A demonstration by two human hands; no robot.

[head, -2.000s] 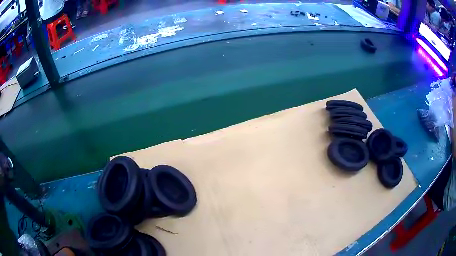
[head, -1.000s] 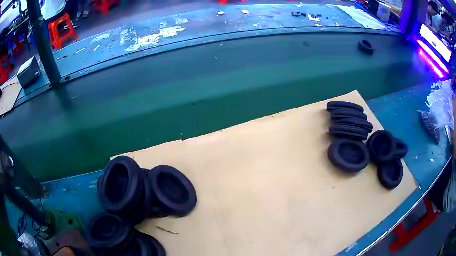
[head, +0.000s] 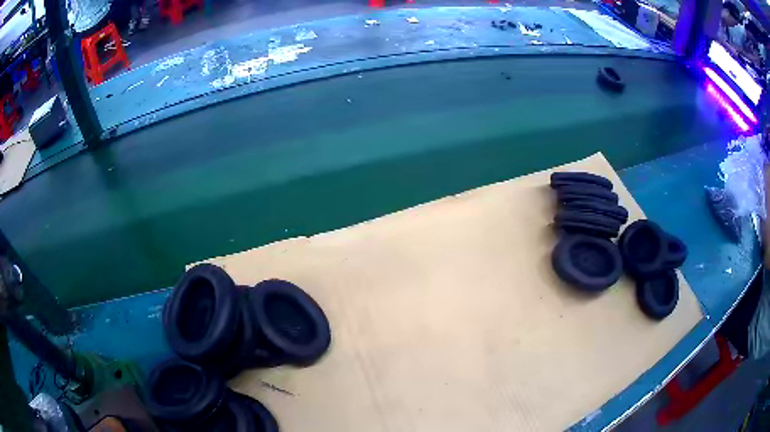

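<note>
Neither of my hands is in the picture. A loose pile of black oval ear cushions [head: 291, 322] lies at the left on the tan cardboard sheet [head: 439, 321], partly over its left edge. At the right, several ear cushions [head: 588, 203] lie overlapped in a row, with another [head: 588, 262] face up in front. A few more [head: 658, 293] lie beside them near the sheet's right edge. A thin dark mark or scrap [head: 277, 389] is on the cardboard beside the left pile.
A dark green conveyor belt [head: 338, 143] runs behind the cardboard, with one small black ring-shaped piece [head: 610, 79] at its far right. Green press parts [head: 110, 375] stand at the lower left. A clear plastic bag [head: 745, 181] lies at the right. Red stools [head: 104, 52] stand beyond.
The small black piece on the belt has moved slightly left. The cushions on the cardboard have not visibly moved.
</note>
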